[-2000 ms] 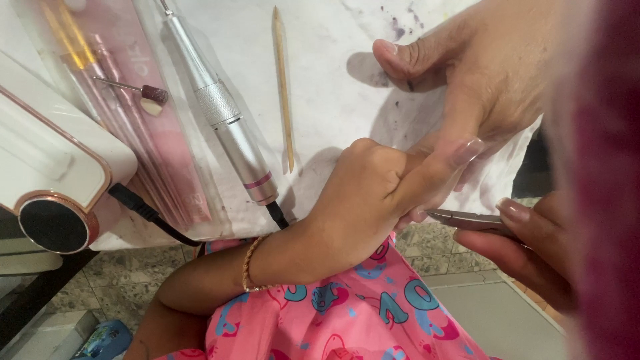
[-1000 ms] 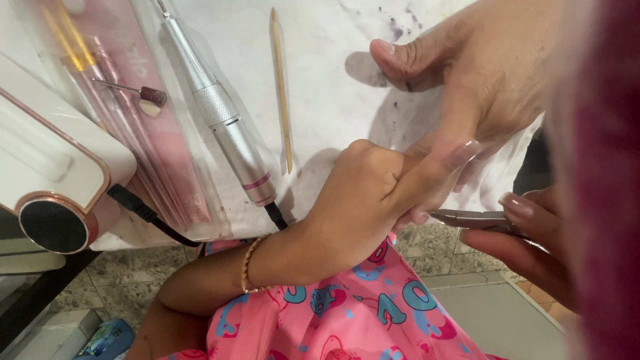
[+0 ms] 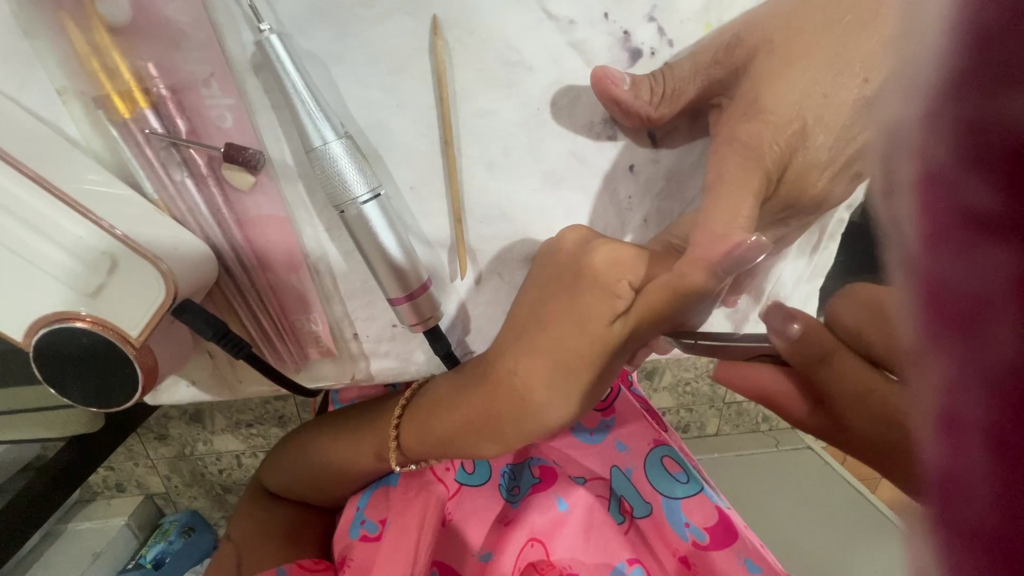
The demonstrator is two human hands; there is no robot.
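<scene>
My left hand [image 3: 568, 328], with a gold-coloured bracelet at the wrist, grips the fingers of another person's hand [image 3: 768, 136] that reaches in from the upper right. My right hand [image 3: 824, 360] holds a slim metal hand tool, apparently cuticle nippers [image 3: 724, 346], between thumb and fingers. Its tip is at the fingertips below my left hand; the exact contact is hidden. A silver electric nail drill handpiece [image 3: 364, 200] lies left of my left hand on a white cloth [image 3: 512, 120]. Between them lies a pointed wooden stick [image 3: 449, 152].
At left are a white device with a round black knob [image 3: 84, 364], a black cable [image 3: 240, 352], and a clear pouch of brushes [image 3: 200, 216] with a sanding bit [image 3: 242, 157] on it. Pink printed fabric [image 3: 560, 512] hangs below; blurred dark red material [image 3: 972, 288] covers the right edge.
My right hand and the metal tool have shifted slightly left, closer to the held fingers. My left hand keeps its grip in the same place.
</scene>
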